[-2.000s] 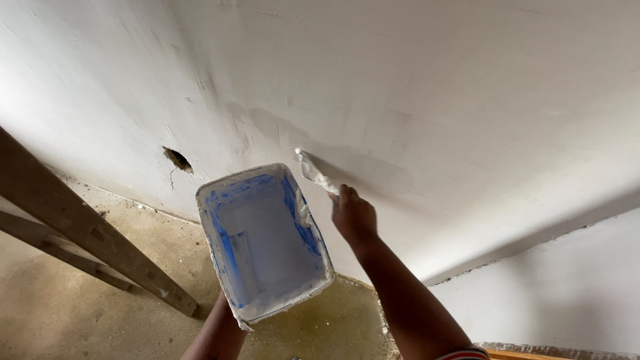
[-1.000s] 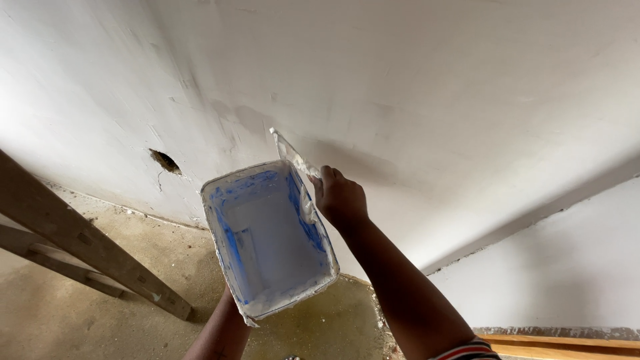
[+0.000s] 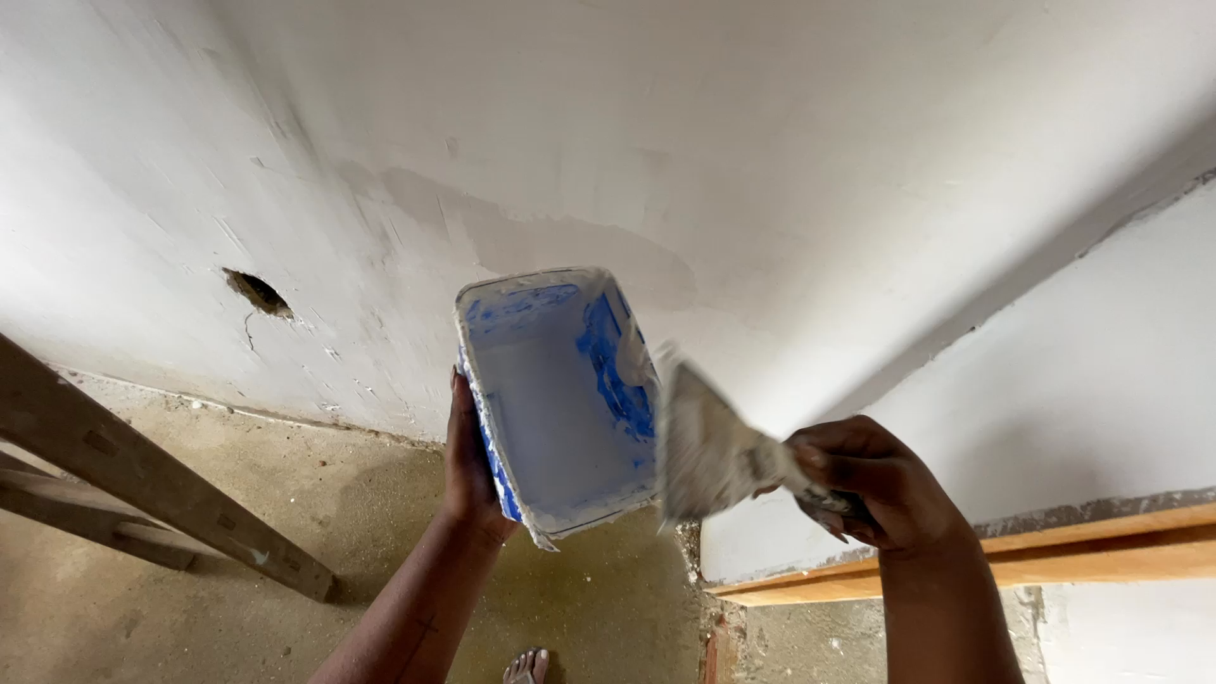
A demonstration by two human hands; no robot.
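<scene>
My left hand (image 3: 475, 475) grips a blue plastic tub (image 3: 560, 408) from its left side and underneath. White compound smears the tub's rim and inner walls, and its open mouth faces me. My right hand (image 3: 869, 484) is closed on the handle of a putty knife (image 3: 708, 442), whose broad blade is coated with white compound and slightly blurred. The blade lies just right of the tub's rim; whether they touch, I cannot tell. Behind them, the white plastered wall (image 3: 760, 171) bears a darker, damp-looking patch (image 3: 570, 247).
A ragged hole (image 3: 258, 293) opens in the wall at the left. Wooden legs of a ladder or trestle (image 3: 171, 475) stand on the rough concrete floor (image 3: 389, 522). An orange-brown wooden frame (image 3: 1092, 551) runs along the lower right. A bare foot (image 3: 527, 665) shows at the bottom.
My right hand and the putty knife have moved right and down, from the tub's upper right edge to beside it, and the blade has turned its broad face toward me. The left hand still holds the tub.
</scene>
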